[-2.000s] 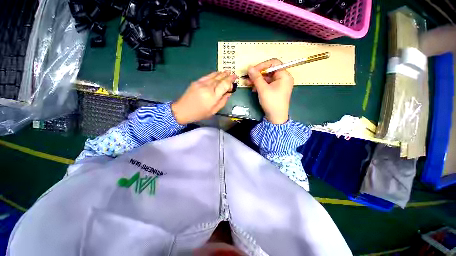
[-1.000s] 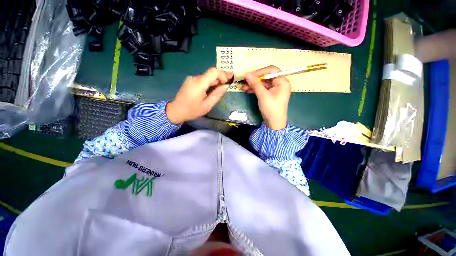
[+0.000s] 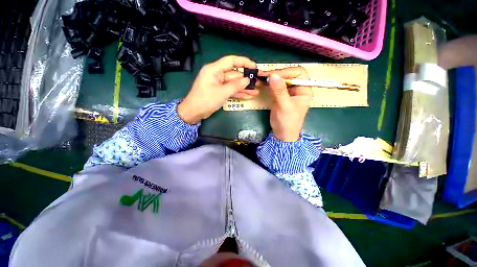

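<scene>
My left hand point(image 3: 217, 88) holds a small black plastic part point(image 3: 250, 78) between its fingertips, with a small pale ring on the face toward me. My right hand point(image 3: 291, 99) grips a slim white and gold pen-like tool point(image 3: 327, 84). Its dark tip points left and is at the right edge of the part; whether it touches cannot be told. Both hands are above the tan card point(image 3: 345, 99), covering much of its left end. A few rows of tiny marks show at the card's lower left corner.
A pink basket point(image 3: 293, 37) of black parts stands beyond the card. A loose heap of black parts point(image 3: 141, 41) lies left. Far left is a tray of black parts in crumpled clear plastic point(image 3: 49, 99). Wrapped tan cards point(image 3: 418, 109), white scraps point(image 3: 368, 148) and a blue bin point(image 3: 456, 130) are at right.
The black part has come up off the card's left end, and its ringed face now shows between my left fingertips. The tool has moved with it. The view has shifted a little.
</scene>
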